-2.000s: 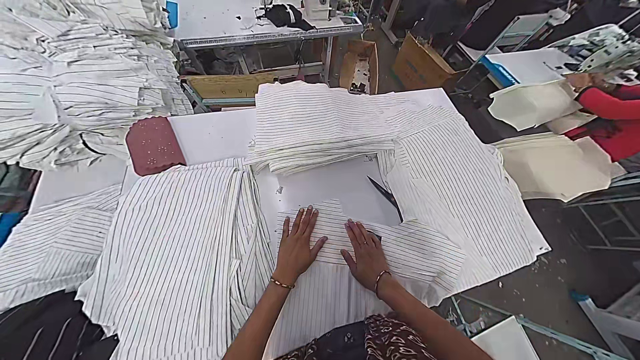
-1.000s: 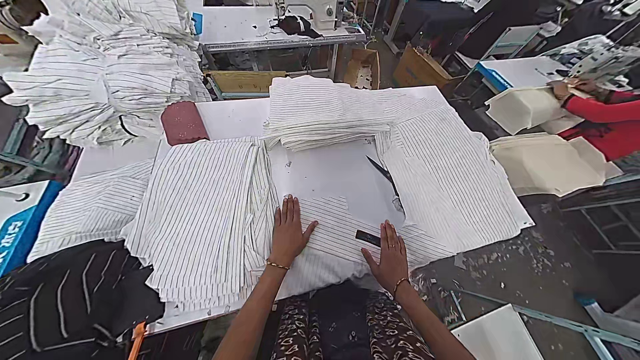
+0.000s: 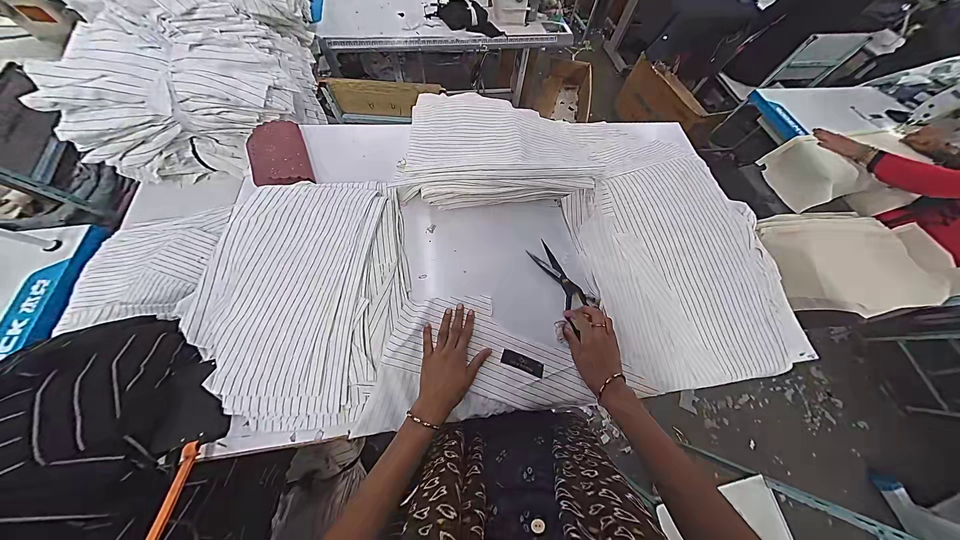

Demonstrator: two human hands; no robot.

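My left hand (image 3: 448, 360) lies flat, fingers spread, on a white striped fabric piece (image 3: 480, 382) at the table's near edge. A small dark label (image 3: 522, 363) bearing writing sits on that piece, between my two hands. My right hand (image 3: 592, 341) holds the handles of black scissors (image 3: 561, 276), whose blades are apart and point away from me to the left. Stacks of striped fabric surround the white tabletop (image 3: 480, 247): one stack (image 3: 300, 285) to the left, a folded one (image 3: 502, 150) at the back, and a spread one (image 3: 682, 262) to the right.
A dark red scalloped piece (image 3: 279, 154) lies at the back left, near a large heap of striped fabric (image 3: 180, 82). Black striped cloth (image 3: 97, 405) is at the lower left. Another person's hand (image 3: 844, 144) and red sleeve are at the right, by cream fabric pieces (image 3: 847, 262).
My right hand has left the striped piece and taken hold of the scissors, which lay on the table before. The blades have come apart. My left hand still rests on the fabric.
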